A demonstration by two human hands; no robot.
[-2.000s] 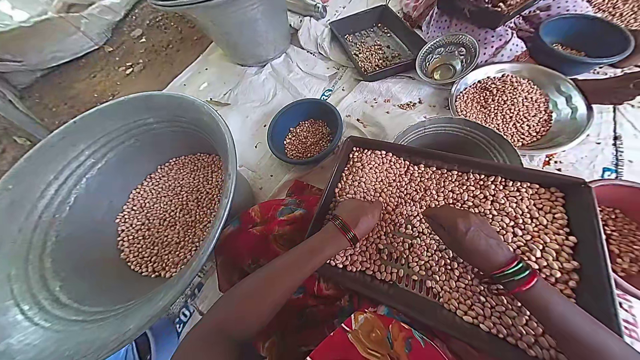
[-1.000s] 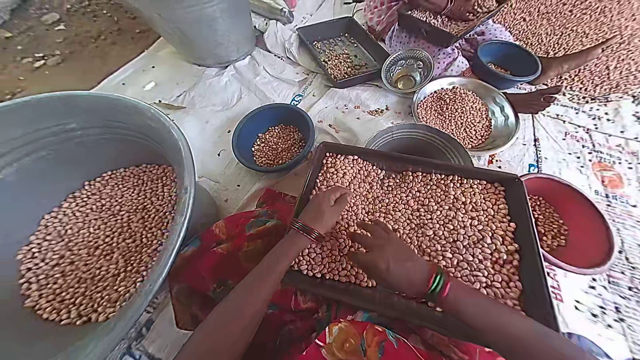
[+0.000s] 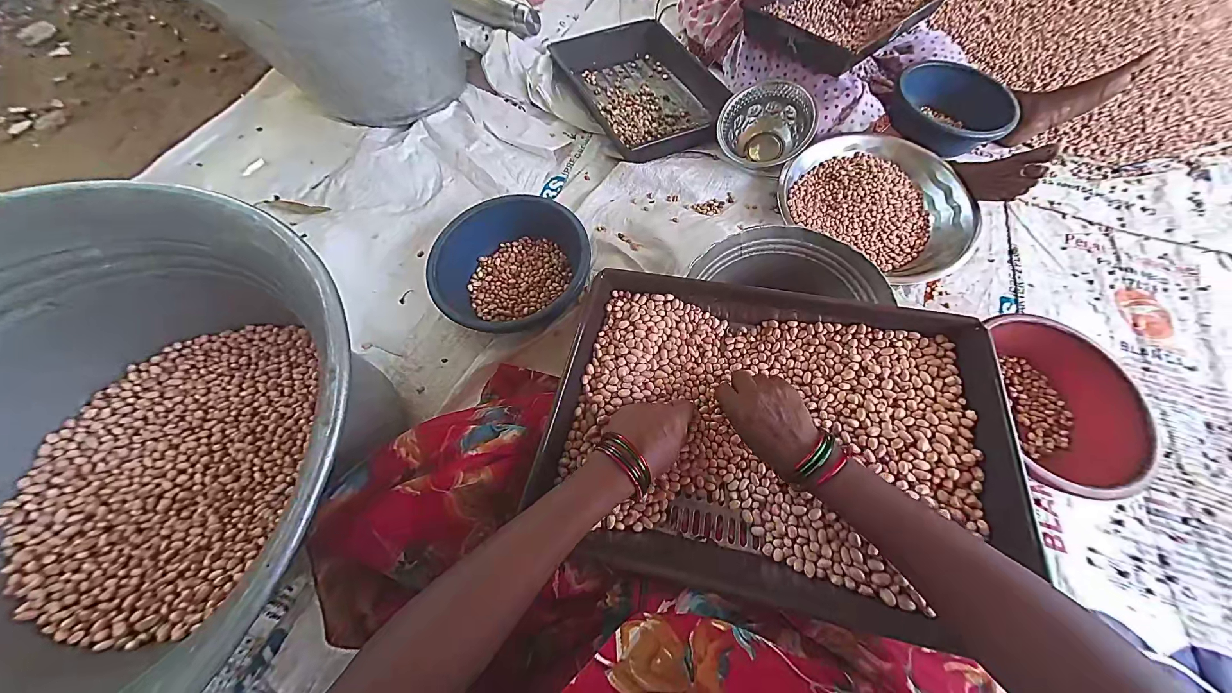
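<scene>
A dark rectangular tray [image 3: 1011, 481] with a slotted bottom rests across my lap, spread with pinkish-brown nuts or beans [image 3: 866, 385]. My left hand [image 3: 652, 433] lies on them left of the tray's middle, fingers curled down and partly hidden. Just to its right, my right hand [image 3: 767, 414] touches the pile with bent fingers. Whether either hand holds any pieces cannot be seen. Bare slots [image 3: 712, 523] show near the tray's front edge, below the hands. Both wrists carry bangles.
Left stands a large metal tub [image 3: 332, 385] with more nuts or beans. Around the tray are a blue bowl [image 3: 443, 260], a red bowl [image 3: 1107, 414], a steel basin [image 3: 953, 212] and a grey basin [image 3: 789, 265]. Another person's foot [image 3: 1006, 175] is beyond, beside a second blue bowl [image 3: 962, 106].
Since a second ago, my hands have moved over the pile, and slots now show near the tray's front edge. Two seconds ago, slots showed between my hands. The view has shifted.
</scene>
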